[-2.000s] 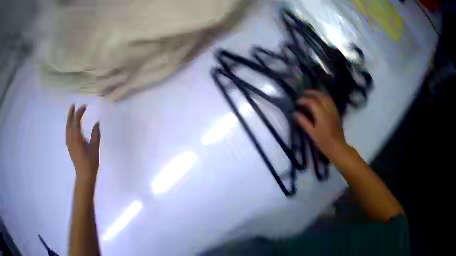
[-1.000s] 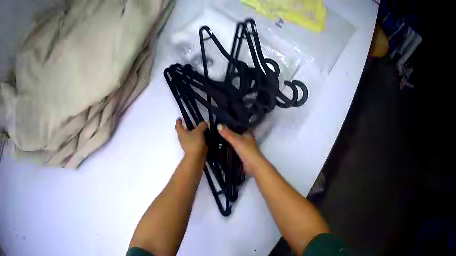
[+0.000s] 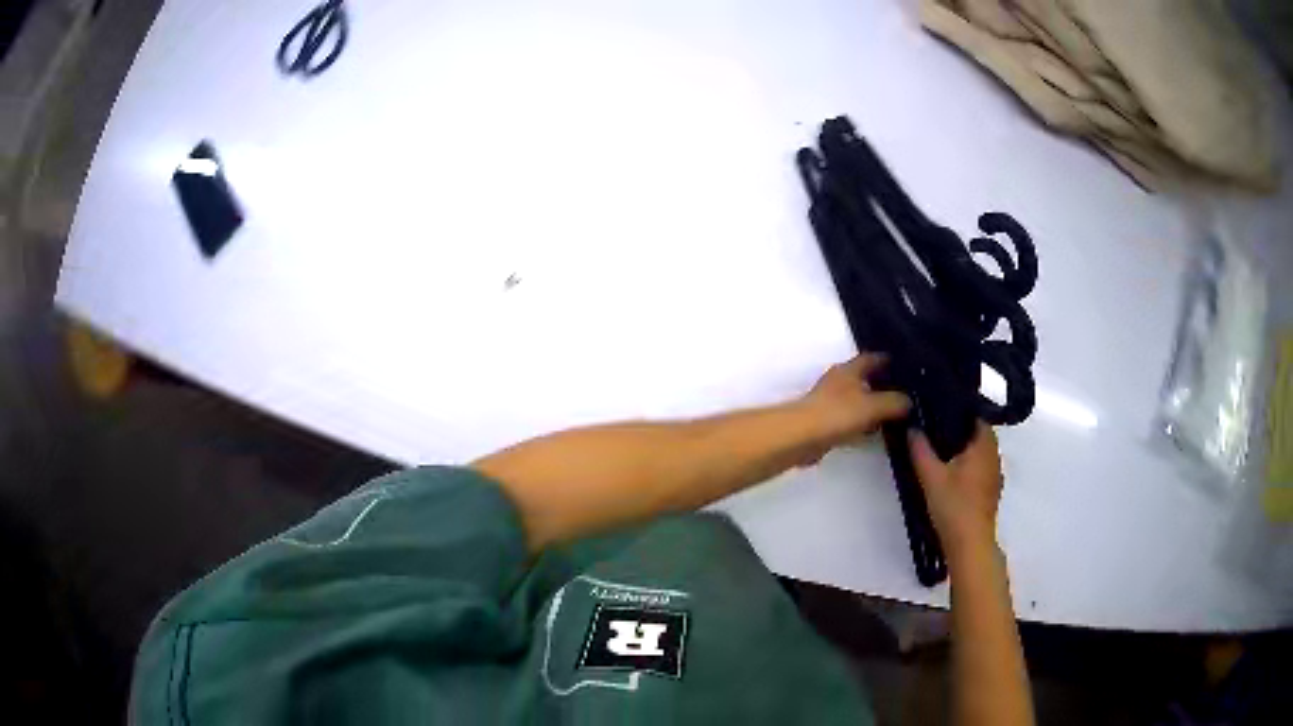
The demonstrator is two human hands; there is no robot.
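Observation:
A bundle of black plastic hangers (image 3: 908, 284) lies gathered together near the table's front edge, with several hooks pointing right. My left hand (image 3: 855, 404) grips the bundle's lower part from the left side. My right hand (image 3: 963, 475) grips it from the right, close beside my left hand. The fingers of both hands are partly hidden by the hangers. One hanger end sticks out below my hands.
A beige pile of jackets (image 3: 1134, 85) is at the far right. A clear plastic bag (image 3: 1212, 369) and a yellow piece (image 3: 1280, 440) lie at the right. Black scissors (image 3: 312, 40) and a dark flat object (image 3: 209, 202) lie on the white table (image 3: 567, 170) at the left.
The spread, tangled hangers are now a compact bundle between both hands. My hands and the hangers have moved away from the bag and yellow piece. The view has turned left, showing the scissors.

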